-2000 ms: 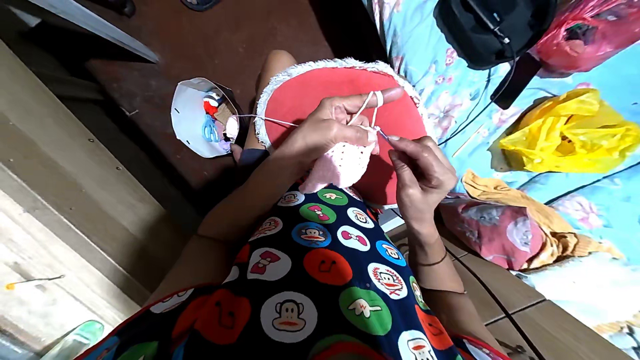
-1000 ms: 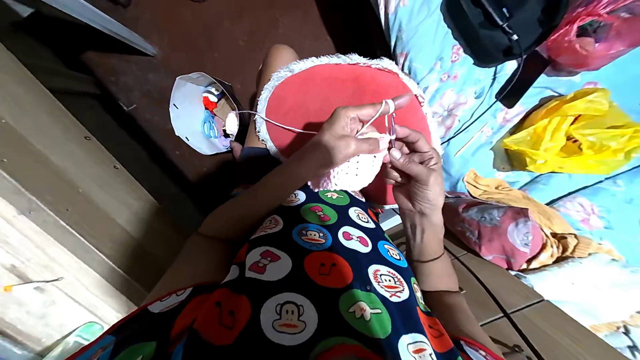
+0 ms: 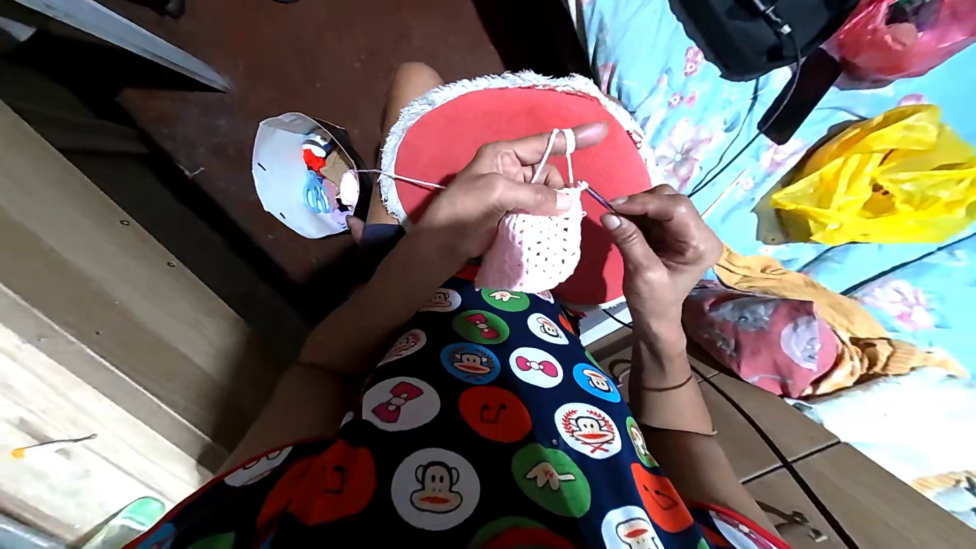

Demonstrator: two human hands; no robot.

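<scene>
My left hand (image 3: 488, 191) pinches the upper edge of a pale pink crocheted piece (image 3: 537, 248), with white yarn (image 3: 412, 181) looped round its raised index finger. That yarn runs left to a white container (image 3: 274, 175) holding small yarn balls and blue-handled scissors (image 3: 315, 194). To the right, my right hand (image 3: 667, 236) grips a thin crochet hook (image 3: 598, 198) between thumb and fingers. Its tip meets the top corner of the crocheted piece. Beneath the hands lies a red round cushion (image 3: 450, 126) with a fluffy white rim.
A bed with a blue floral sheet (image 3: 686, 145) is on the right, bearing a yellow plastic bag (image 3: 877, 183), a pink plastic bag (image 3: 907, 38), a black bag (image 3: 762, 38), a dark phone-like object (image 3: 799, 97) and an orange cloth (image 3: 862, 328). Wooden boards (image 3: 99, 267) stand at the left.
My right hand, close against my left a second ago, has moved a little right and down from it. The crocheted piece now hangs more fully in view below my left hand.
</scene>
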